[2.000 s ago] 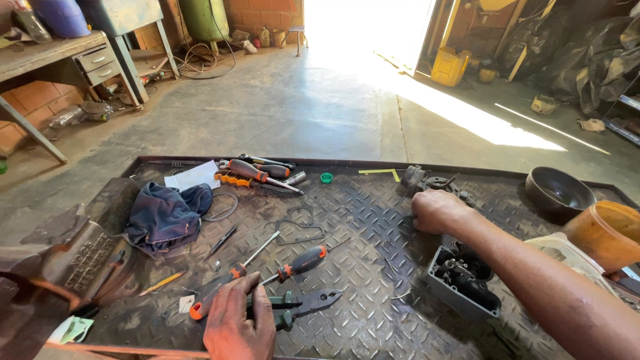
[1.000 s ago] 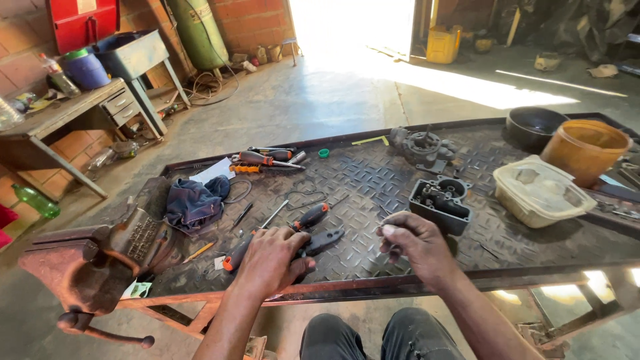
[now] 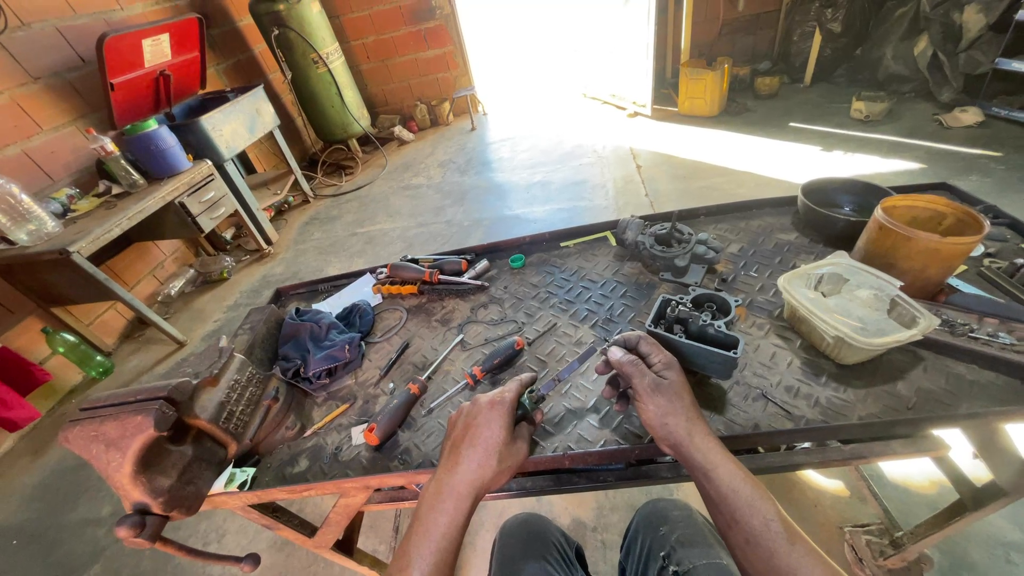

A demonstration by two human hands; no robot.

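My left hand (image 3: 490, 428) grips the dark green handles of a pair of pliers (image 3: 566, 372), whose jaws point up and right. Close to the tip of the jaws, my right hand (image 3: 652, 388) pinches a small part (image 3: 605, 344), too small to identify, between thumb and fingertips. Just beyond my right hand sits an open metal carburetor section (image 3: 694, 332), and behind it another carburetor body (image 3: 672, 246). Screwdrivers with black and orange handles (image 3: 396, 412) (image 3: 494, 360) lie left of the pliers, near a thin gasket (image 3: 488, 326).
A bench vise (image 3: 160, 448) is at the near left corner of the metal bench, with a dark blue cloth (image 3: 320, 344) behind it. More hand tools (image 3: 432, 272) lie at the back left. A plastic tub (image 3: 852, 308), an orange container (image 3: 920, 240) and a black bowl (image 3: 840, 210) stand right.
My left hand has taken hold of the pliers that lay on the bench, and their jaws now point towards my right hand. Since the oldest frame, my right hand has come nearer from the rear carburetor body.
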